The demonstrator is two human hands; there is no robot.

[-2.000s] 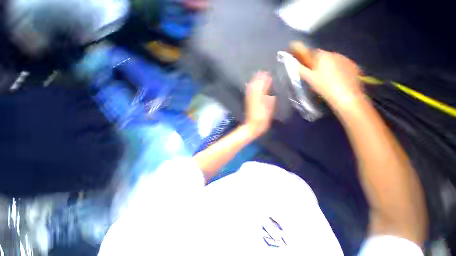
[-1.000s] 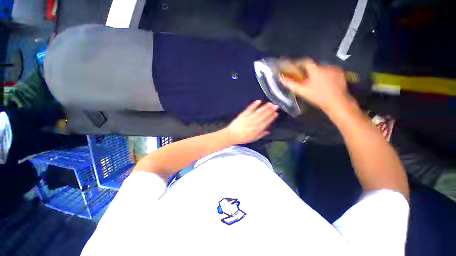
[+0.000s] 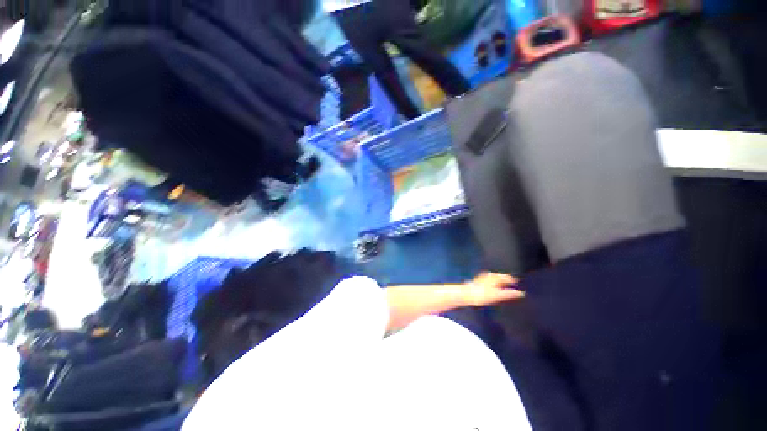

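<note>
A navy garment (image 3: 626, 324) lies over the lower part of a grey padded board (image 3: 589, 160) at the right. The board's rounded end is bare. My left hand (image 3: 498, 290) is at the garment's near edge, small and partly blurred; whether it grips the cloth is unclear. My right hand is out of the picture, and no iron shows.
A white strip (image 3: 715, 153) lies beyond the board. A dark flat object (image 3: 488, 130) lies beside it. Blue plastic crates (image 3: 420, 139) stand left of the table. Dark garments (image 3: 193, 93) hang or are piled at upper left, with more dark cloth (image 3: 109, 379) at lower left.
The view has swung left, so the board now runs up the right side. My right hand and the iron have left the picture. My left hand is now nearer the garment's edge by the bare board.
</note>
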